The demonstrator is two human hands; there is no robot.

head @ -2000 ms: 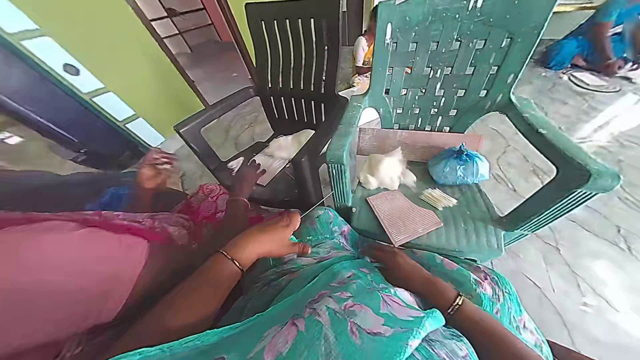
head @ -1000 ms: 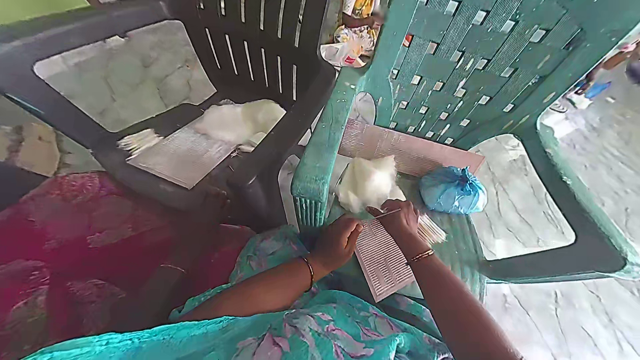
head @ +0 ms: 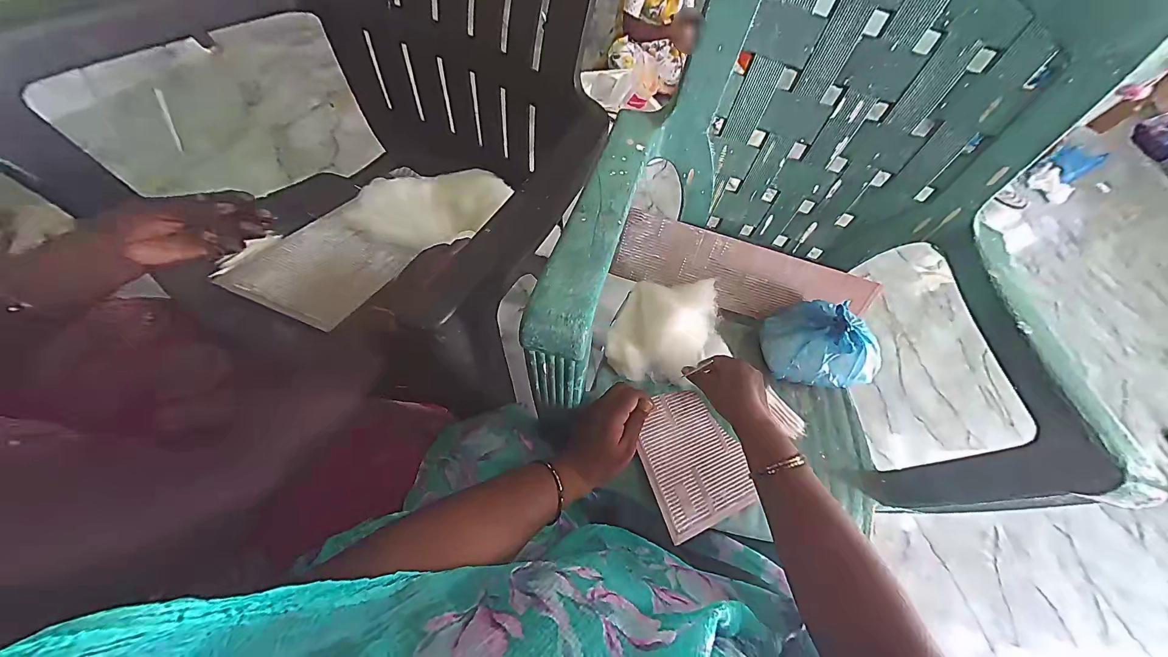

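Note:
My right hand point(head: 730, 388) is at the lower edge of a tuft of white cotton wool point(head: 664, 330), fingertips pinched by the fibres. My left hand point(head: 613, 433) is curled closed beside the ribbed board point(head: 698, 461) on the green plastic chair; whether it holds anything thin cannot be told. A bundle of thin white cotton wicks point(head: 785, 412) lies partly hidden behind my right wrist. A knotted blue plastic bag point(head: 821, 345) sits to the right of the cotton. Behind them a longer pinkish board point(head: 739, 265) lies against the chair's back.
The green chair's armrest point(head: 589, 246) rises left of the cotton. Beside it stands a dark plastic chair point(head: 484, 91) with another ribbed board point(head: 315, 274) and more cotton wool point(head: 433, 208). A co-worker's hand point(head: 187, 228) is over that seat, near white sticks.
Since two seconds ago, my right hand has gone from my lap to the cotton wool. The co-worker's hand has come in over the dark chair's board. The view has moved closer to the chairs.

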